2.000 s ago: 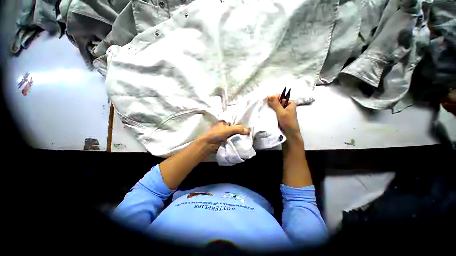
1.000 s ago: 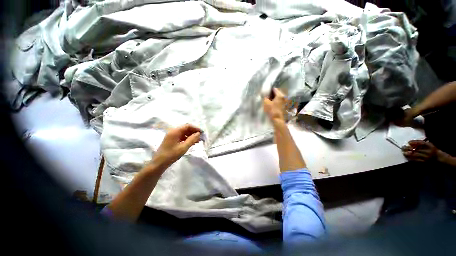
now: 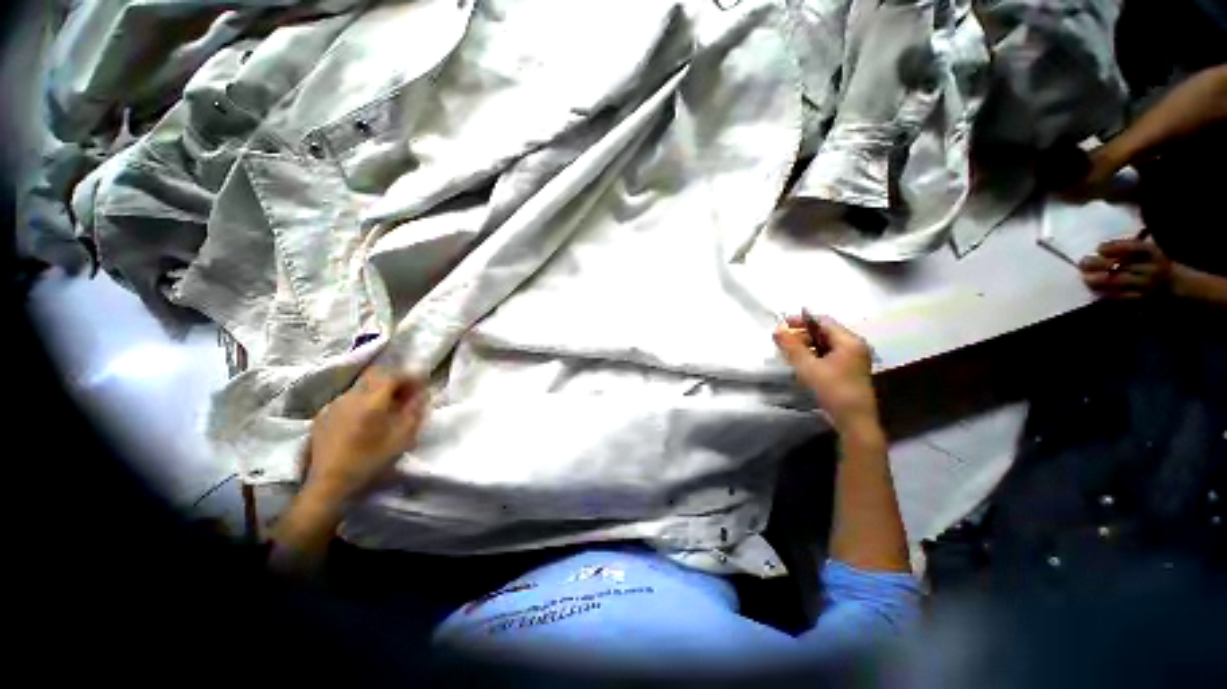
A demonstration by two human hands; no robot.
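A pale grey-white garment (image 3: 592,310) lies spread and folded before me, its near part hanging over the table's front edge against my body. My left hand (image 3: 361,431) is slightly blurred, with its fingers curled on a fold at the garment's left side. My right hand (image 3: 834,374) is at the garment's right edge, closed around small dark thread snips (image 3: 813,333), mostly hidden in the hand. Small dark fasteners (image 3: 727,536) show on the part near my body.
A heap of grey garments (image 3: 162,202) lies at the far left. More grey garments, with a cuff (image 3: 850,175), lie at the far right. The white table (image 3: 955,299) shows at the right. Another person's hands (image 3: 1128,267) hold a white piece at the right edge.
The garment has been shifted and refolded, with more of it near my body. My left hand has moved left and closed on the cloth. My right hand has moved down and right.
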